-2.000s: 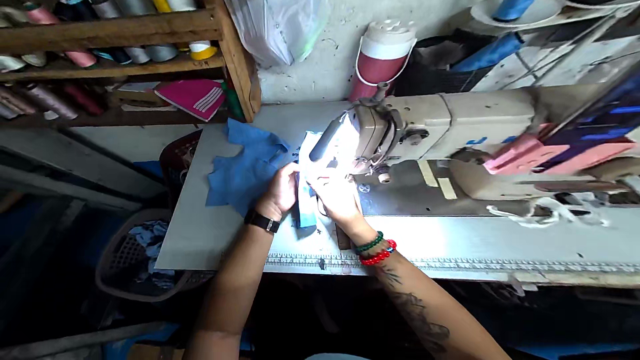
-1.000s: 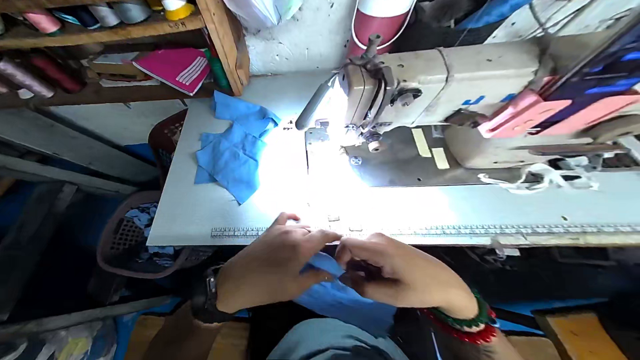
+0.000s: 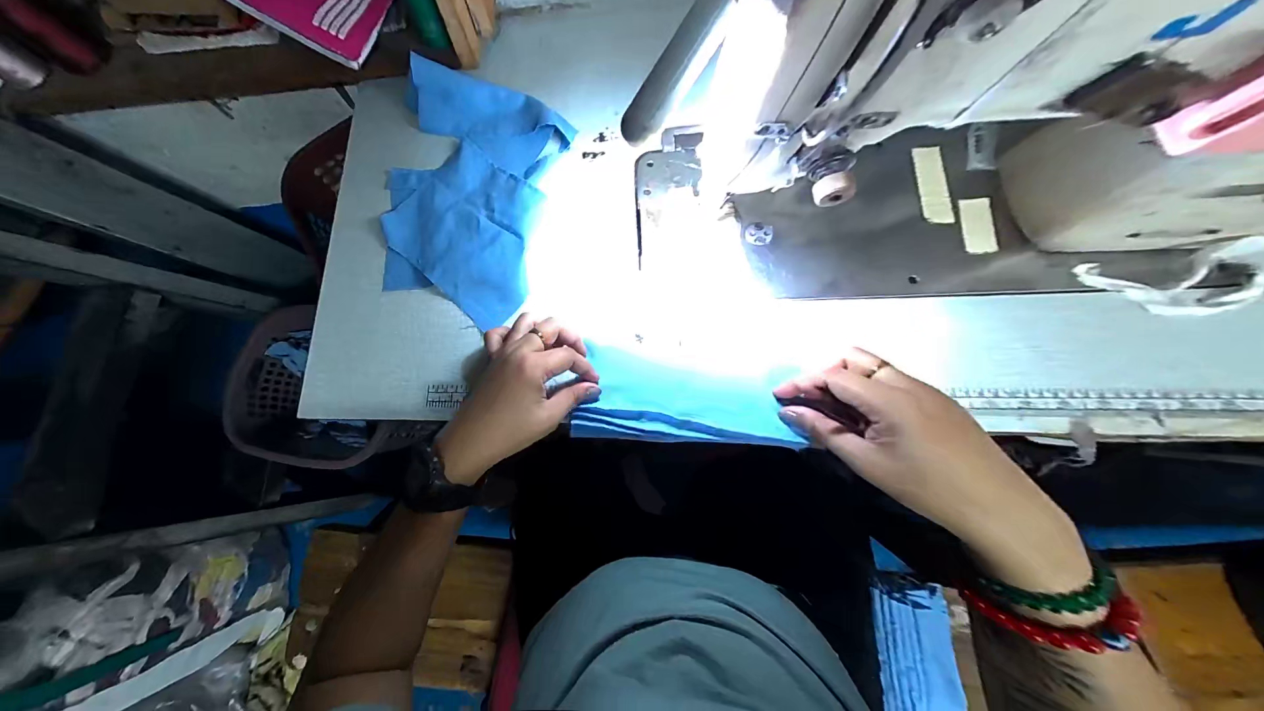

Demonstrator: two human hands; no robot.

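A folded piece of blue fabric (image 3: 691, 400) lies along the front edge of the sewing table, its layers showing at the near side. At its left end my left hand (image 3: 528, 380) pinches it between thumb and fingers. My right hand (image 3: 869, 405) grips the right end and also holds a small dark tool, mostly hidden in the fingers. Beyond the fabric stands an industrial sewing machine (image 3: 987, 89), with its needle plate (image 3: 667, 183) under a bright lamp glare. More blue fabric pieces (image 3: 474, 197) lie in a loose heap on the table, up and left of my left hand.
A measuring tape strip (image 3: 1116, 401) runs along the table's front edge. Left of the table are a plastic basket (image 3: 267, 395) with cloth scraps and a wooden shelf (image 3: 188, 74). White cord (image 3: 1175, 291) lies at the right. Stacked blue fabric (image 3: 918, 642) is low at the right.
Both hands have moved from near the needle to the table's front edge, then apart to the fabric's two ends. The blue fabric, bunched below the edge one second ago, now lies stretched along it.
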